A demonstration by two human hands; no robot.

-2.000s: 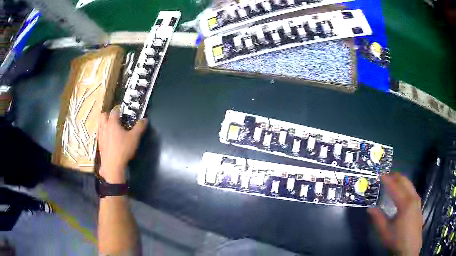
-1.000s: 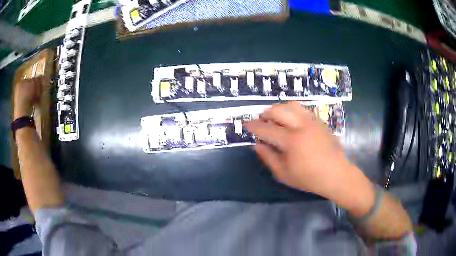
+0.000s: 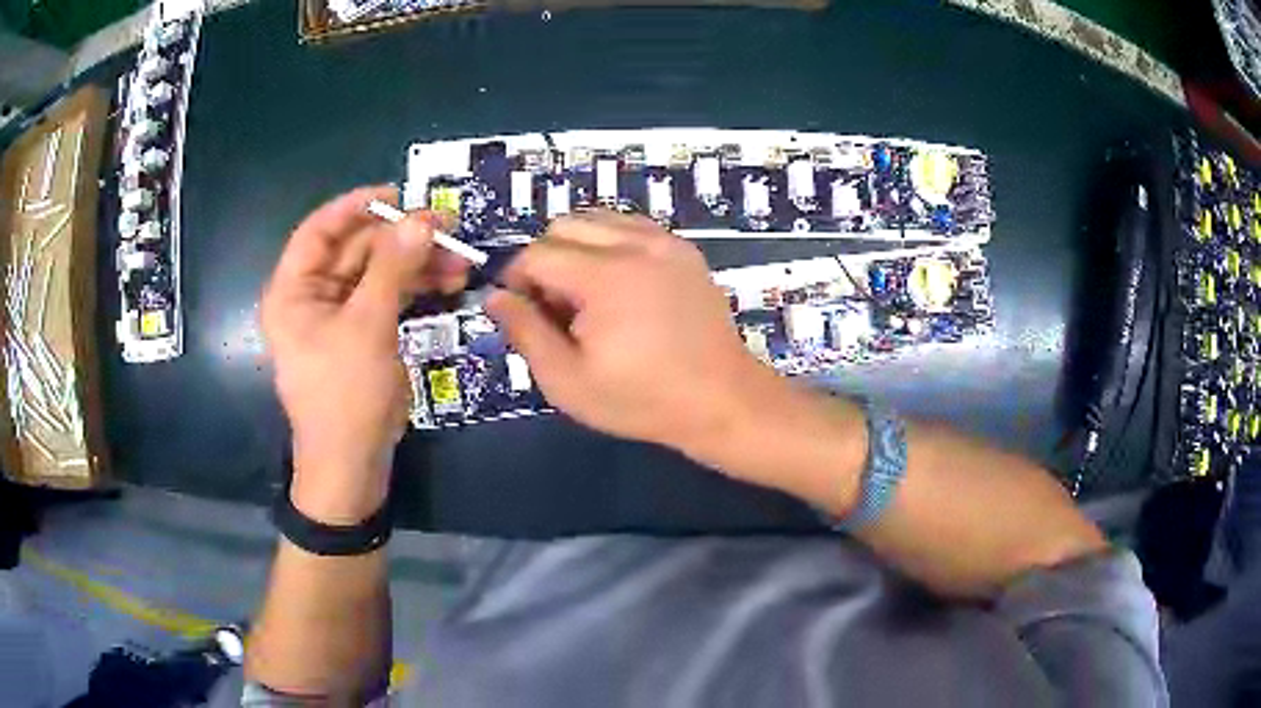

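My left hand [image 3: 339, 297] holds a thin white stick [image 3: 429, 233] between its fingertips. My right hand [image 3: 629, 325] has its fingertips pinched at the stick's lower right end, around something small and dark that I cannot make out. Both hands are above the left part of two long white panels. The upper panel [image 3: 768, 187] lies across the mat, with a round yellow part at its right end. The lower panel [image 3: 885, 307] lies just below it, partly hidden by my right hand and forearm.
A cardboard tray [image 3: 94, 297] of thin white strips is at the far left, beside an upright-lying panel [image 3: 150, 194]. A box edge [image 3: 415, 20] shows at the top. A black electric screwdriver [image 3: 1117, 291] lies at right, beside a sheet of small yellow-dotted boards [image 3: 1217, 311].
My left hand has left the strip tray and come right with a white stick. My right hand has moved left from the lower panel's middle to meet it.
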